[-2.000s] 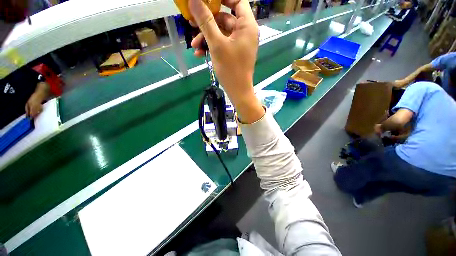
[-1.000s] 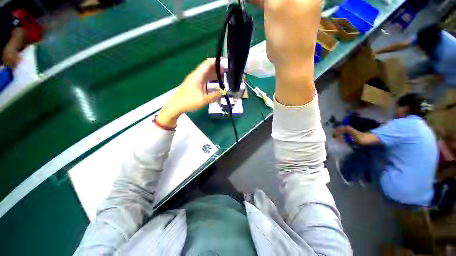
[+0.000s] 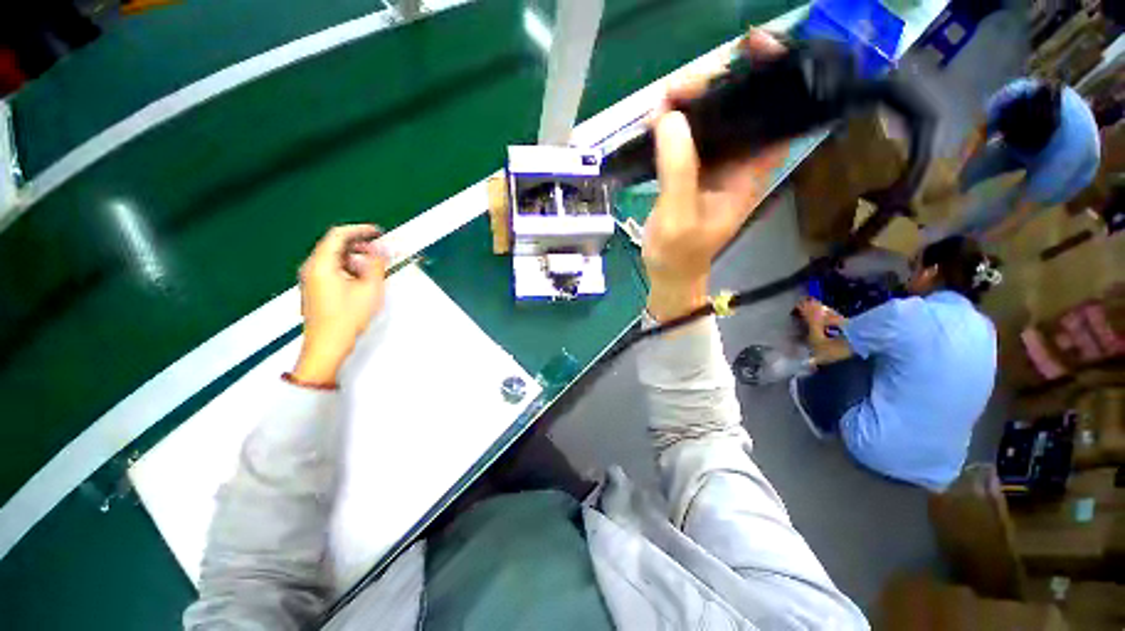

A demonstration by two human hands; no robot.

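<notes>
My right hand point(image 3: 706, 203) holds the black electric screwdriver point(image 3: 753, 109), which is tilted nearly level and blurred. Its thick black cord loops down on the right past my wrist. My left hand point(image 3: 342, 286) is raised over the far edge of the white work board point(image 3: 420, 407), fingers curled, with nothing visible in it; whether the fingers are closed is hard to tell. The white screw feeder point(image 3: 561, 224) stands on the green bench between my hands, with its metal outlet plate facing me. Neither hand touches it.
A tan cardboard piece point(image 3: 498, 215) is beside the feeder. A white post point(image 3: 570, 74) and curved rail point(image 3: 222, 323) stand behind. A blue bin point(image 3: 860, 30) is at the upper right. Two people in blue shirts crouch or bend on the floor at right, among brown cartons point(image 3: 1063, 530).
The screwdriver has gone from hanging upright to nearly level in my right hand, which came down from above. My left hand has moved left, away from the feeder.
</notes>
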